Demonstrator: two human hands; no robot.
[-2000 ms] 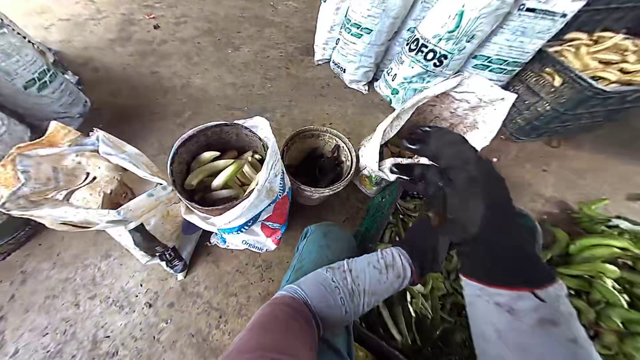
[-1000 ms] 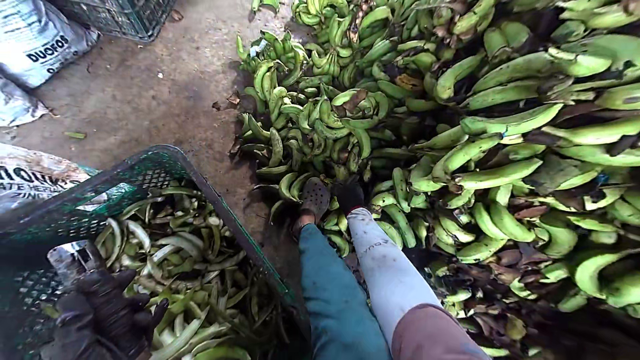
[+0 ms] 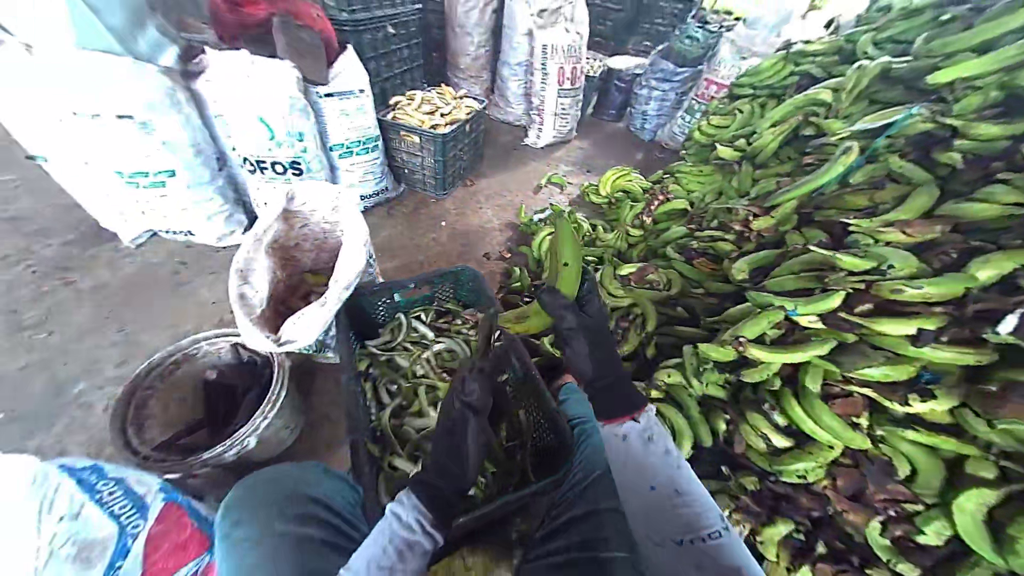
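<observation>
My right hand (image 3: 582, 336), in a black glove, grips green plantains (image 3: 566, 260) above the right rim of a dark plastic crate (image 3: 472, 280). Inside that crate lie many green peels (image 3: 416, 352). My left hand (image 3: 460, 424), also gloved in black, is over the peels with its fingers closed around a dark, narrow object (image 3: 486, 332), whose kind I cannot tell. To the right spreads a large heap of green plantains (image 3: 800, 304).
Left of the crate stand an open white sack (image 3: 352, 248) and a dirty bucket (image 3: 280, 400). Full white sacks (image 3: 264, 136) stand behind, beside a crate of peeled plantains (image 3: 436, 152). A person in red (image 3: 280, 20) is at the upper left.
The view has swung from the heap back over the peel crate. My right hand, empty-looking by the heap one second ago, now holds green plantains by the crate.
</observation>
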